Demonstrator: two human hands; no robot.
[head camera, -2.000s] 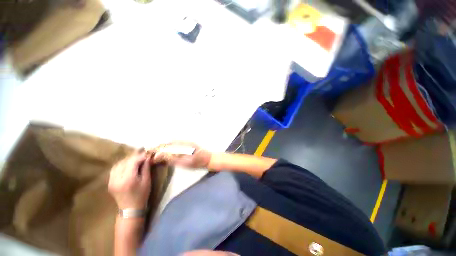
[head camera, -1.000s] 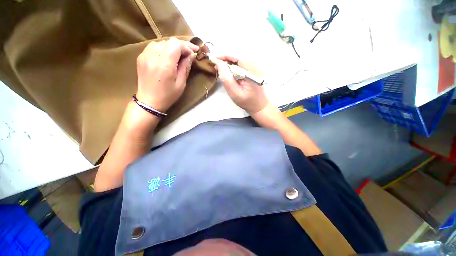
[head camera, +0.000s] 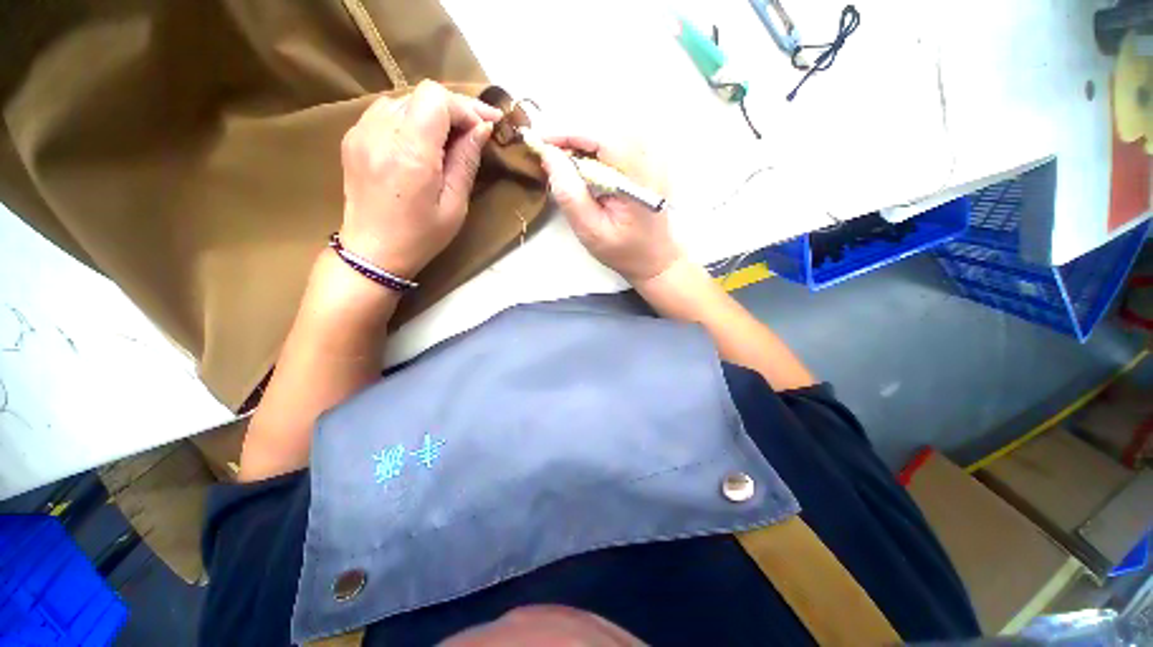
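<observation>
A large brown bag body (head camera: 253, 164) lies on the white table (head camera: 872, 139), with a light-tan piped edge (head camera: 376, 44). My left hand (head camera: 411, 164) pinches the bag's corner beside a strap tab with a metal ring (head camera: 508, 116). My right hand (head camera: 613, 209) holds a cream-yellow pen-like tool, perhaps a thread burner (head camera: 613, 181), its front end pointing at the tab. The tip is too small to make out. A tan thread end hangs on the bag below the tab.
A green-handled tool (head camera: 703, 53) and grey-blue thread snips with a black cord loop (head camera: 780, 28) lie on the table beyond my right hand. Blue crates (head camera: 891, 244) stand past the table's front edge. Another blue crate (head camera: 57, 581) is at lower left, cardboard boxes (head camera: 986, 537) at lower right.
The view has swung round from two seconds ago, putting the bag corner at upper centre. Over the last second both hands stay at the tab with only slight shifts.
</observation>
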